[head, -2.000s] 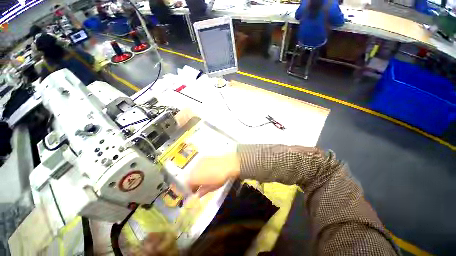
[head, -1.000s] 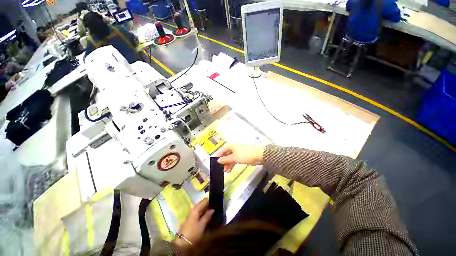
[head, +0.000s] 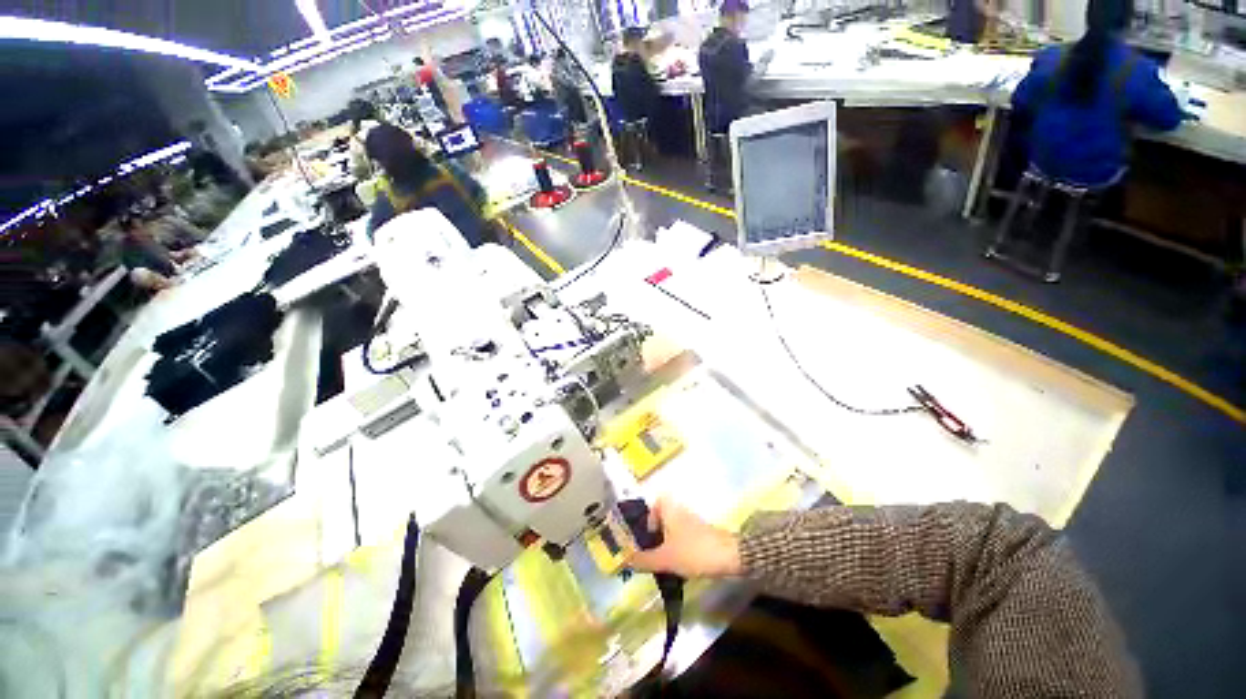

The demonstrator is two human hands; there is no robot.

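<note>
The white sewing machine [head: 472, 376] with a round red emblem stands in front of me. My right hand [head: 690, 542] is right beside the needle area and holds the end of a black fabric strip [head: 670, 615]. The strip hangs in a curve from my fingers toward the near edge. The needle is hidden behind the machine head and my fingers. Sewn black strips [head: 399, 608] hang down left of the machine. A dark bundle of cut pieces [head: 820, 649] lies at the near edge. My left hand cannot be made out; that area is blurred.
A yellow block [head: 642, 444] is on the machine bed. Red snips [head: 943, 412] on a cord lie on the table at right. A white-framed tablet [head: 786, 184] stands at the back. Clear plastic [head: 123, 546] is at far left. People sit at other stations.
My right hand has brought the strip's end to the needle area; before, both hands held the strip upright in front of the machine. My left hand has dropped from clear view. The camera view has shifted.
</note>
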